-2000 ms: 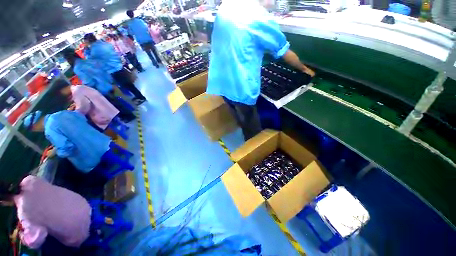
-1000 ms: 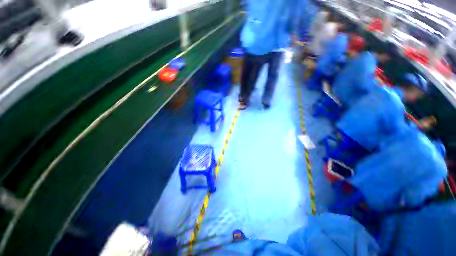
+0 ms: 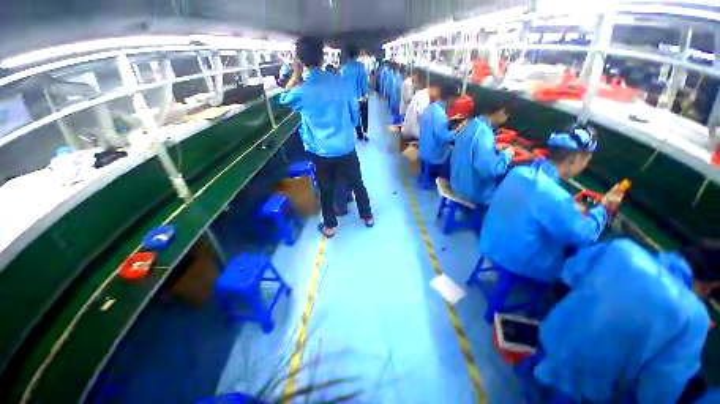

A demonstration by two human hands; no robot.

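Note:
Neither of my hands is in the picture. Nearest in front of me on the left, a red parts bin [image 3: 137,266] stands on the narrow green bench ledge, with small pale pieces in it. A blue parts bin [image 3: 159,237] stands just behind it. A small pale piece [image 3: 108,303] lies on the ledge nearer to me. A blue plastic stool [image 3: 249,282] stands on the floor beside the ledge.
A blue-floored aisle [image 3: 371,300] runs ahead between yellow-black tapes. A person in a blue smock [image 3: 328,118] stands in it. Seated workers line the right. More blue stools [image 3: 278,217], a brown carton [image 3: 300,195], a white sheet [image 3: 448,289] and a red box [image 3: 517,335] are on the floor.
The view has swung round from the cartons and tray-holding worker to the aisle, then tilted up. The red and blue bins now appear nearer. The white-topped stool is out of view.

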